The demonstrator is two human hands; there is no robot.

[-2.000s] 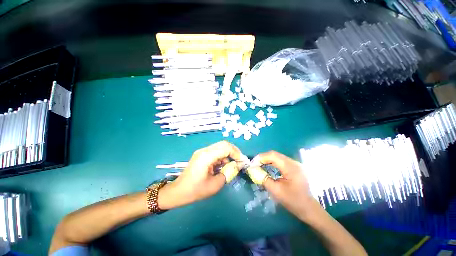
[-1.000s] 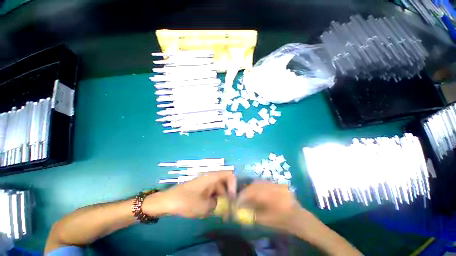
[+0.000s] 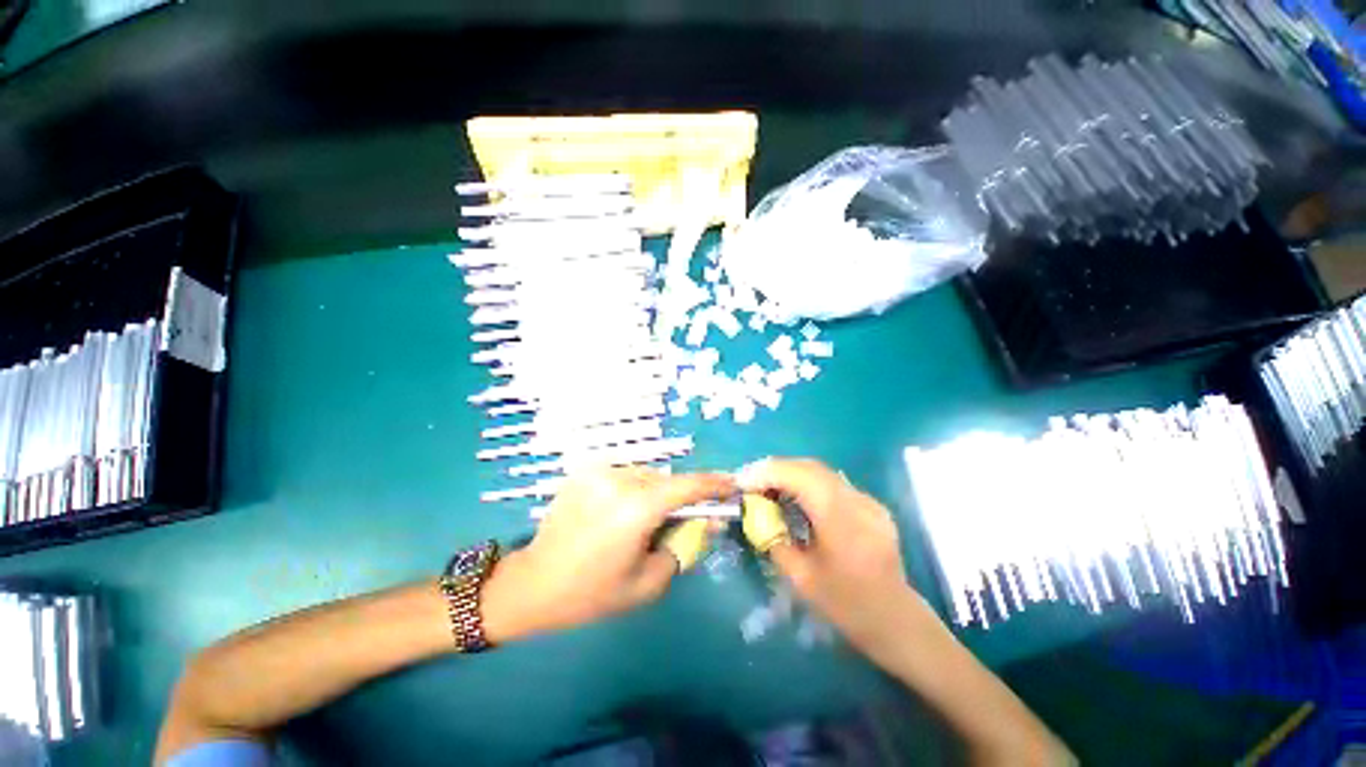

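Observation:
My left hand (image 3: 607,543) holds a metal rod (image 3: 704,511) by its left part, with yellow finger cots on the fingertips. My right hand (image 3: 824,537) meets it at the rod's right end, thumb and finger closed there; any small part between them is too small to tell. A column of stepped metal rods (image 3: 569,322) lies above my left hand. White plastic inserts (image 3: 749,375) are scattered right of the column, below a clear bag (image 3: 854,247) of white parts. Translucent pieces (image 3: 772,617) lie partly hidden under my right hand.
Bright metal rods (image 3: 1101,510) lie in a wide row at right. Grey clear tubes (image 3: 1109,150) rest on a black tray (image 3: 1184,307). A black tray (image 3: 187,397) with rods stands at left. A yellow packet (image 3: 614,143) lies behind the column; wrapped rods (image 3: 53,659) lie lower left.
The column of rods now reaches further down towards my left hand. My hands moved down, then back up, and now a rod shows between them. Fewer translucent pieces show than a second ago.

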